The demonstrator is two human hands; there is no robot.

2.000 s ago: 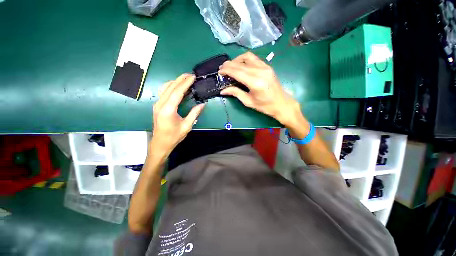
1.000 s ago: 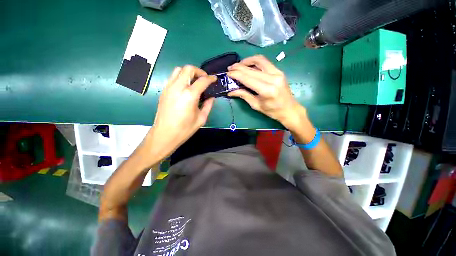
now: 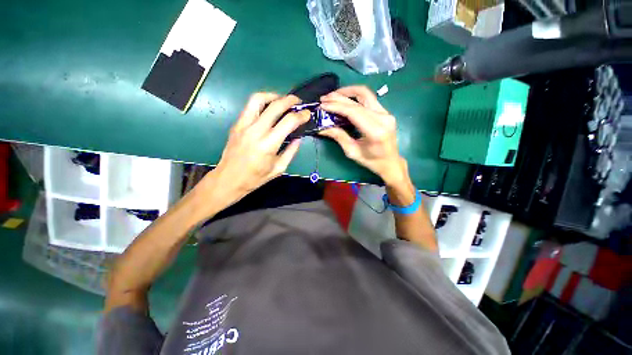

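The black housing [image 3: 316, 87] is at the bench's near part, its rounded far part showing beyond my fingers. A dark inner module [image 3: 324, 118] with shiny white and silver spots shows between my hands. My left hand [image 3: 267, 135] grips the left side, fingertips on the top. My right hand [image 3: 365, 128] grips the right side, with fingertips at the module's edge. My fingers hide much of both parts. A thin dark lead with a small blue-white ring [image 3: 314, 177] lies below, at the bench edge.
Black pads [image 3: 174, 78] lie on a white backing sheet [image 3: 201, 29] at left. The screw bag [image 3: 360, 41], an open box [image 3: 463, 19] and the electric screwdriver [image 3: 513, 59] are beyond. A mint-green box [image 3: 484, 123] stands right. White divided bins [image 3: 104, 197] flank my lap.
My left fingers have moved onto the module from the housing's side. The view has turned and shifted, bringing the open box at the back right into sight.
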